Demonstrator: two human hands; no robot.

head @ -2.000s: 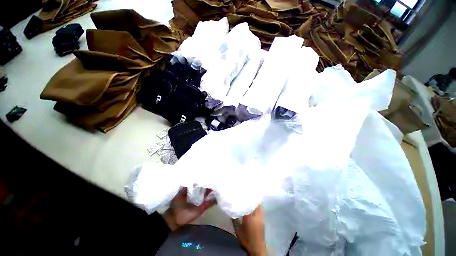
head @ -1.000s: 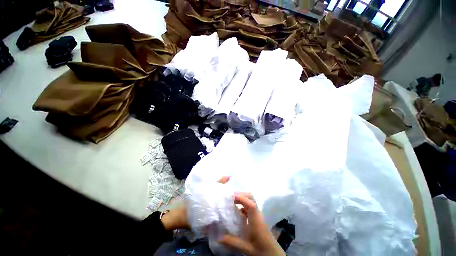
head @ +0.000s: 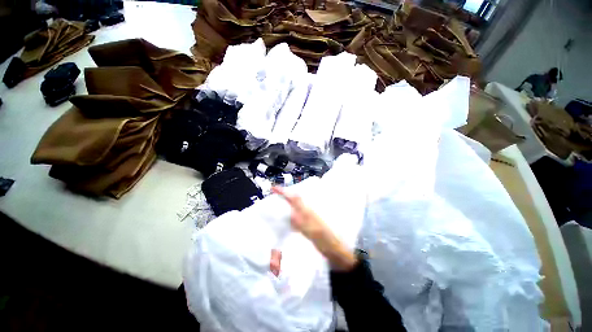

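Observation:
A large sheet of white tissue paper (head: 240, 259) bulges loosely at the front, nearest me. My right hand (head: 308, 224), blurred, lies over its upper part with fingers stretched to the upper left; I see nothing held in it. Of my left hand (head: 276, 262) only a small patch of skin shows amid the paper; its grip is hidden. A small black bag (head: 230, 191) with a white logo lies flat just beyond the paper. More black bags (head: 208, 142) are piled behind it.
Folded brown bags (head: 107, 136) stand at left on the white table (head: 149, 220). White paper bundles (head: 311, 104) stand behind black strap bundles (head: 285, 170). Printed labels (head: 195, 206) lie by the black bag. A paper heap (head: 454, 246) and tan sheet (head: 539, 233) are at right; brown heaps behind.
The paper was a crumpled ball between both hands; now it is a wide, loose sheet at the front. My right hand has moved up and forward; my left is now mostly covered.

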